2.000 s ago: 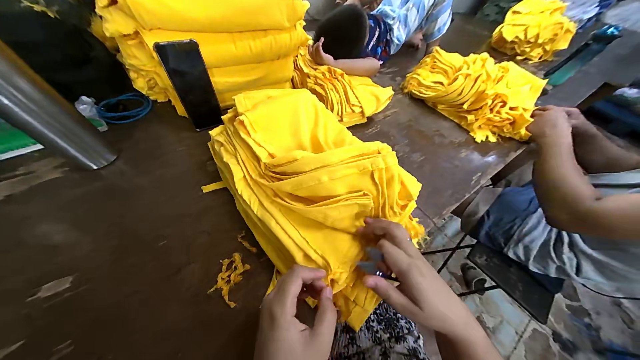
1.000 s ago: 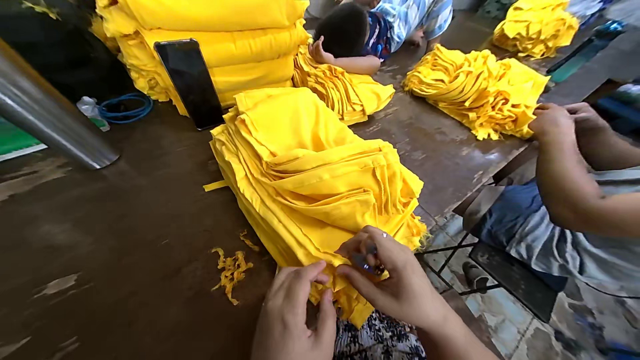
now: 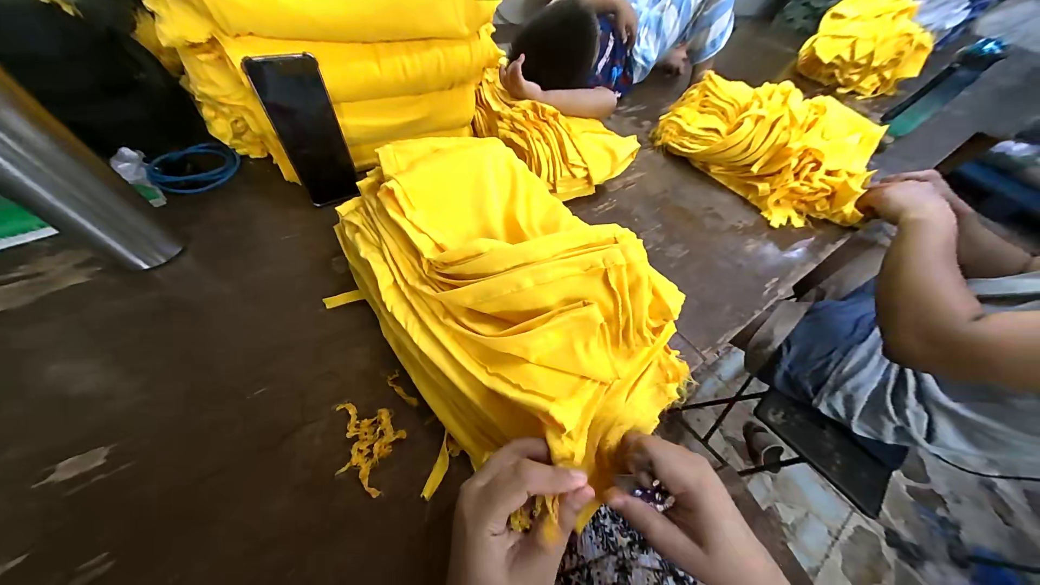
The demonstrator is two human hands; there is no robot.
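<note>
A thick stack of yellow fabric pieces (image 3: pixel 504 301) lies on the dark table in front of me, its frayed lower corner hanging at the edge. My left hand (image 3: pixel 524 496) pinches the fabric at that corner between thumb and fingers. Close to its right, my right hand (image 3: pixel 682 508) has curled fingers at the same corner; a small dark object shows partly within them, too hidden to name. Yellow thread scraps (image 3: pixel 371 445) lie on the table left of the stack, with a loose yellow strip (image 3: pixel 437 471) by its lower edge.
Behind the stack, a smartphone (image 3: pixel 301 126) leans on folded yellow cloth (image 3: pixel 390 73). A metal pole (image 3: pixel 81 179) and blue cable coil (image 3: pixel 193 168) are at left. More yellow bundles (image 3: pixel 764 146) lie across the table. One person (image 3: pixel 959 284) sits at right; another rests their head at the back.
My right hand was more closed over the small dark object one second ago; its thumb and fingers now sit lower at the fabric corner. My left hand stays by the same corner.
</note>
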